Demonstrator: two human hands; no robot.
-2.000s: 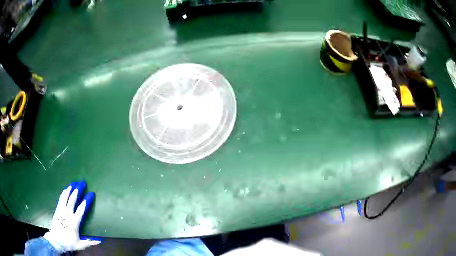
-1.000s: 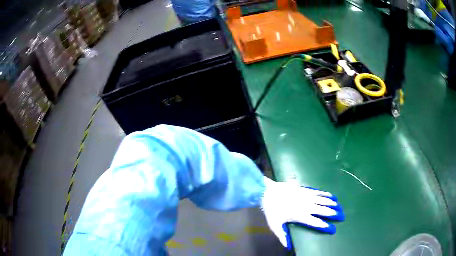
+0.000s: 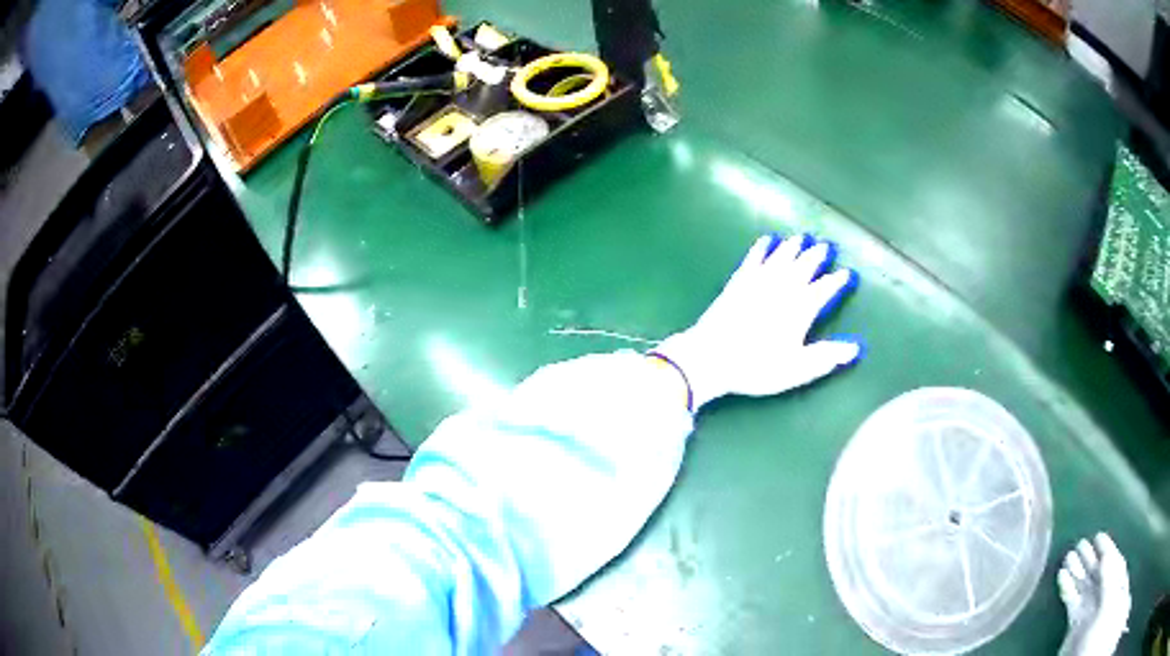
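My left hand [image 3: 766, 327], in a white glove with blue fingertips, is spread open and palm down over the green bench, with nothing in it. A round translucent turntable [image 3: 939, 519] lies bare to the right of and below it. My right hand [image 3: 1096, 592], in a plain white glove, shows at the lower right beside the turntable, fingers slightly curled. It is small and partly blurred, and I see nothing in it. Thin silvery wire strands [image 3: 603, 336] lie left of my left wrist.
A black tool tray [image 3: 493, 203] at upper left holds a yellow ring, a round tub and a yellow sponge. An orange carrier [image 3: 298, 64] is beyond it. A black cart [image 3: 161, 333] stands left. A green circuit board [image 3: 1137, 250] is at the right edge. A person's blue sleeve [image 3: 85, 58] shows upper left.
The view has swung back to the right. My left hand has moved farther in over the bench, near the turntable. The turntable is fully in view again and my right hand has come into view.
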